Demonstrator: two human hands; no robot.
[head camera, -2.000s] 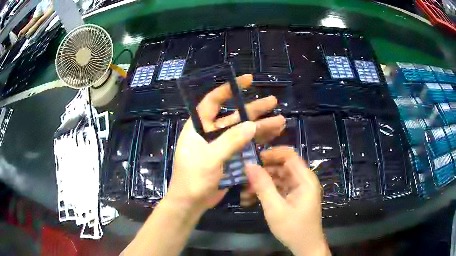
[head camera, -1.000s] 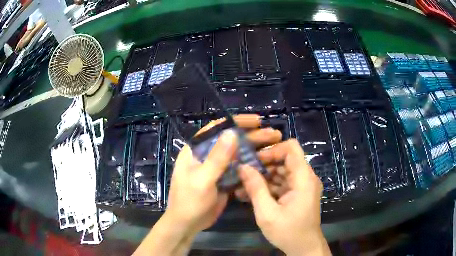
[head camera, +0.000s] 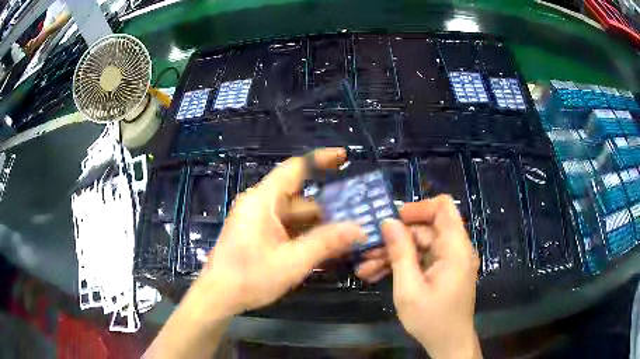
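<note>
A black phone front housing (head camera: 372, 148) is held tilted over the middle of the tray. Its upper frame is blurred and hard to tell from the black tray. A pale blue-white keypad (head camera: 358, 205) covers its lower part. My left hand (head camera: 270, 235) grips the housing from the left, thumb on the keypad's lower edge. My right hand (head camera: 428, 263) pinches the lower right corner between thumb and fingers. Both hands are bare. The black blister tray (head camera: 414, 130) lies beneath, with two keypads in its upper left pockets and two in its upper right pockets.
A cream desk fan (head camera: 111, 78) stands at the left. White cut-out sheets (head camera: 105, 242) are heaped below it. Teal and white stacked blocks (head camera: 607, 168) lie right of the tray. The green bench (head camera: 231, 24) runs behind. Red trays (head camera: 617, 21) are at the far right corner. Part of a person shows top left.
The housing has moved right and turned, so its keypad now faces me in full view. My left thumb has moved down to the keypad's lower edge. My right hand has moved slightly right.
</note>
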